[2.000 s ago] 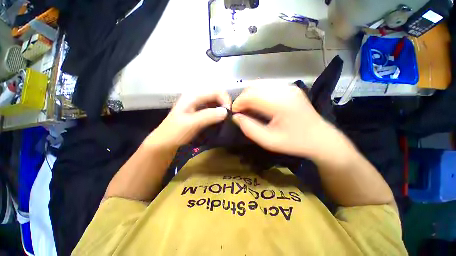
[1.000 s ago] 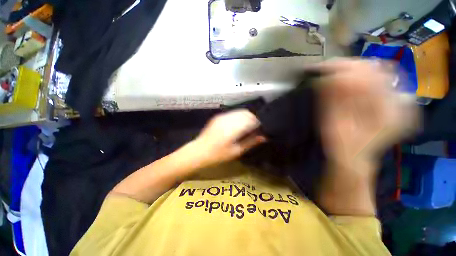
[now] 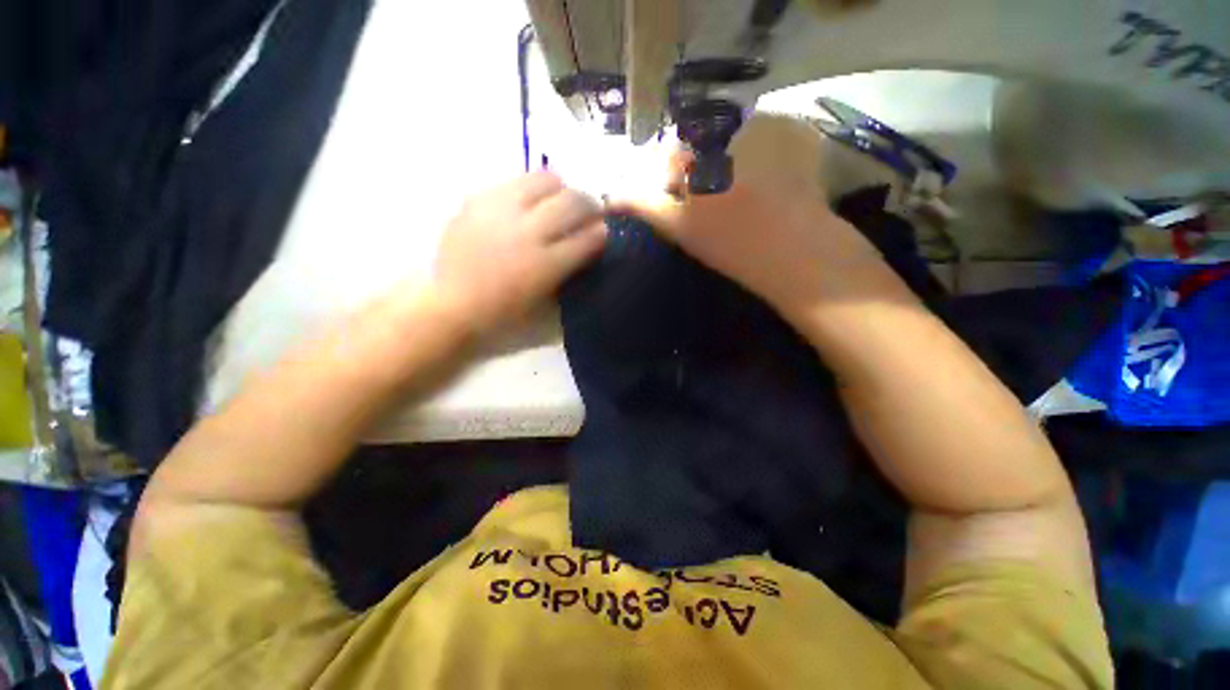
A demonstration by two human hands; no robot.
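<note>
A black garment piece runs from under the sewing machine head down over the table edge to the wearer's lap. My left hand lies at the cloth's upper left edge, fingers bent on it, just below the brightly lit needle area. My right hand is at the cloth's upper right, partly behind the dark metal parts of the machine head. Both sets of fingertips are close together. Glare hides the needle, presser foot and exact fingertip contact.
Black garment pieces drape over the table's left. Thread snips lie right of the machine head. A blue plastic tray with white and red items is at the right. A yellow tray shows at the far left edge.
Both hands have moved forward from near the lap to under the machine head, with the black cloth now stretched below them. The view has shifted forward, bringing the machine head into sight.
</note>
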